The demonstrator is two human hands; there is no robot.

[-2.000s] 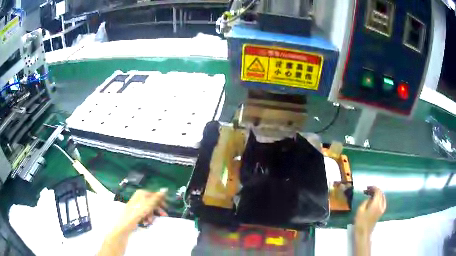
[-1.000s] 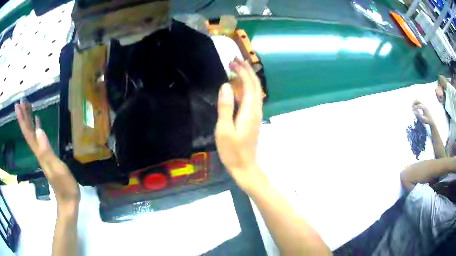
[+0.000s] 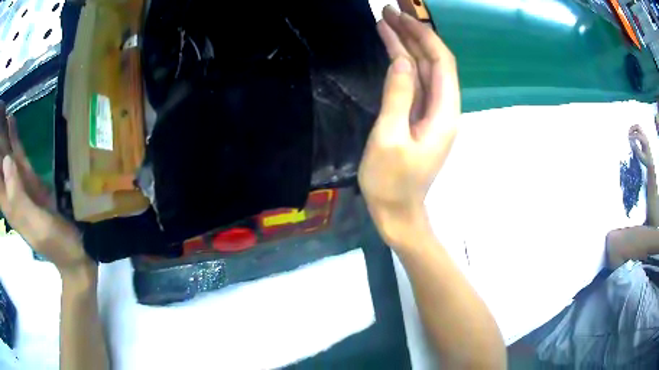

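Observation:
The press fixture (image 3: 108,130), a tan-brown block with a green and white label, stands at the left of the machine. The large wrinkled black cover (image 3: 231,123) lies beside it. My left hand (image 3: 36,209) is at the left side of the machine, cut off by the picture's edge, with its fingers apart. My right hand (image 3: 415,137) is raised at the right side of the cover, fingers up and slightly bent, with nothing seen in it. Whether either hand touches the machine is hard to tell. The red button (image 3: 235,239) shows low on the machine's front.
A white blister tray (image 3: 29,32) is at the top left. The green conveyor belt (image 3: 520,61) runs behind the white bench cover (image 3: 535,181). An orange item (image 3: 625,22) is at the top right. Another person's arm (image 3: 643,224) is at the right, by a pile of small dark parts (image 3: 631,184).
The view has turned from the warning label and control box down to the machine's front. Both hands have risen to the machine's sides. The press head has gone out of view.

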